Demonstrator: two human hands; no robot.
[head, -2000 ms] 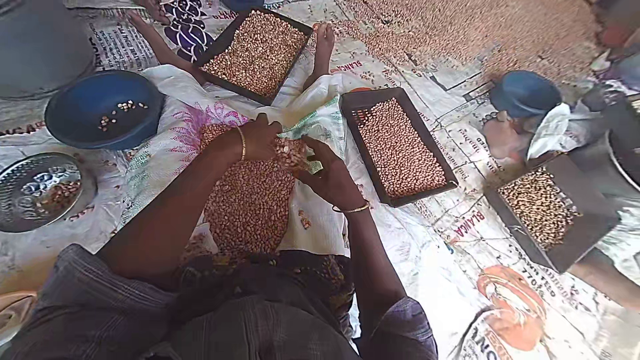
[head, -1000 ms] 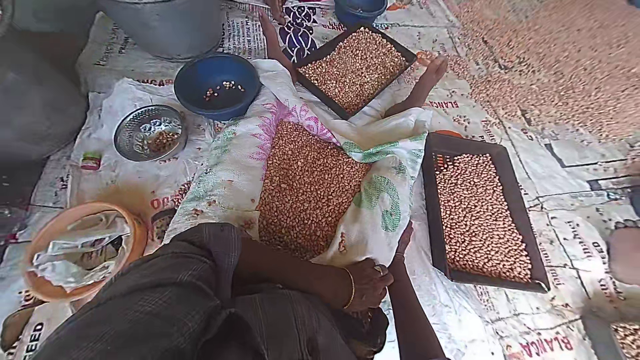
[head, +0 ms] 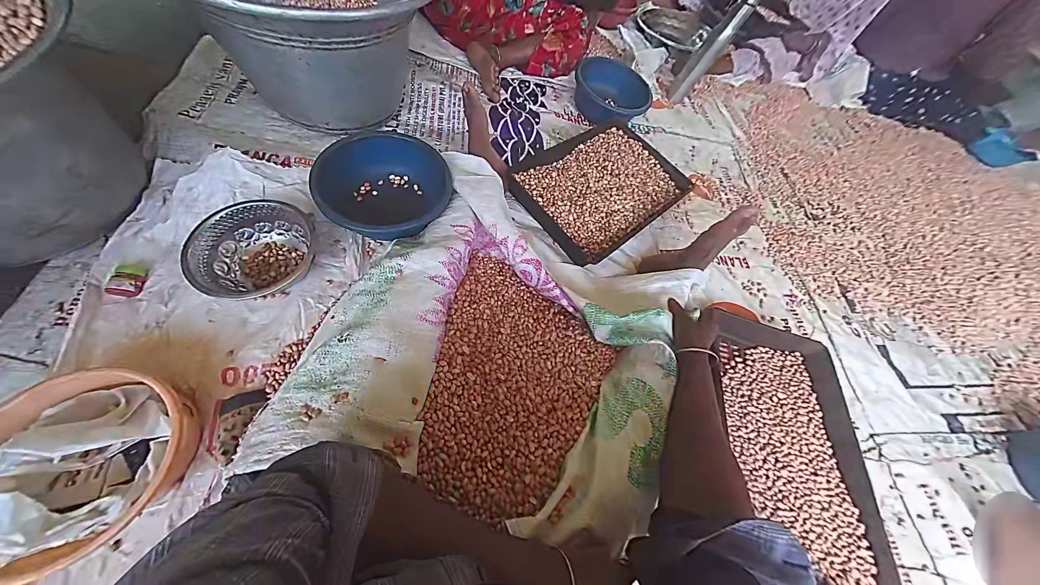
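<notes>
A white cloth with purple and green prints (head: pixel 487 227) lies across my lap and legs, with a heap of reddish-brown kernels (head: pixel 512 390) on it. My right hand (head: pixel 695 325) grips the cloth's upper right edge, beside the black crate of paler kernels (head: pixel 792 439). A thin bangle circles that wrist. My left forearm crosses the lower end of the heap, and my left hand (head: pixel 601 565) is partly cut off at the bottom edge; its fingers and anything in them are hidden. Beyond the cloth, between bare feet, stands a black tray of kernels (head: pixel 605 191).
To the left are a blue basin (head: pixel 382 187) with a few kernels, a perforated metal bowl (head: pixel 248 248), an orange-brown rimmed basin (head: pixel 175 455) and a small green-lidded container (head: pixel 126 280). A large metal tub (head: pixel 325 65) stands behind. Kernels (head: pixel 910 227) spread over the right floor. Other people sit beyond.
Two seconds ago both hands were over the heap with kernels; one second ago they were close together near my lap. My right hand has since moved up to the cloth's edge.
</notes>
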